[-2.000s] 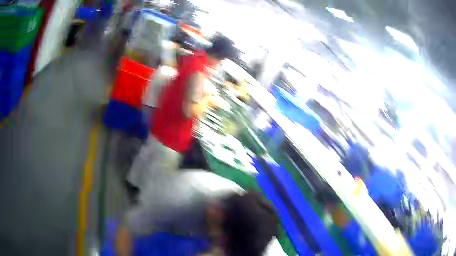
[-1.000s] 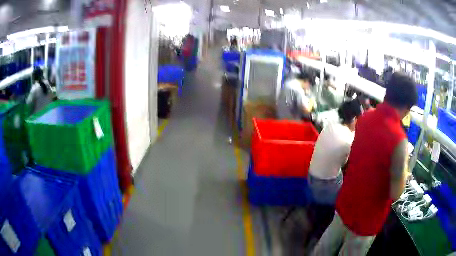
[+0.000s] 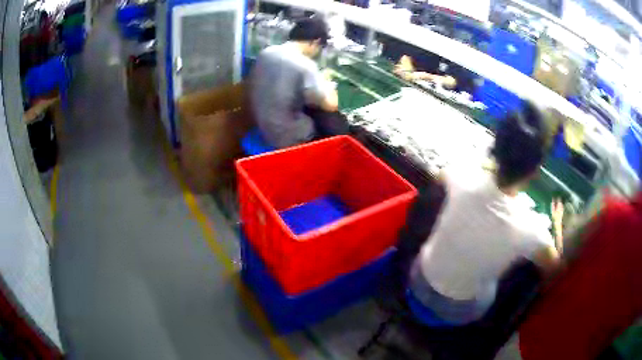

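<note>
Neither of my hands is in the picture. Nearest in front of me is an open red tote (image 3: 331,242) stacked on a blue tote (image 3: 317,299), beside the yellow floor line. A blue sheet or surface (image 3: 317,214) shows at the bottom inside the red tote; no other contents can be made out. The stack stands behind a seated person in a pale top.
A grey aisle floor (image 3: 120,246) with yellow lines runs along the left. Seated people work at the green-topped bench (image 3: 359,88) on the right; a person in red is at the right edge. A brown carton (image 3: 215,133) stands before a blue-framed cabinet (image 3: 208,46).
The view has moved forward and turned right. The red tote looks nearer and shows its inside. The green and blue totes on the left have left the view. The person in red is now at the right edge.
</note>
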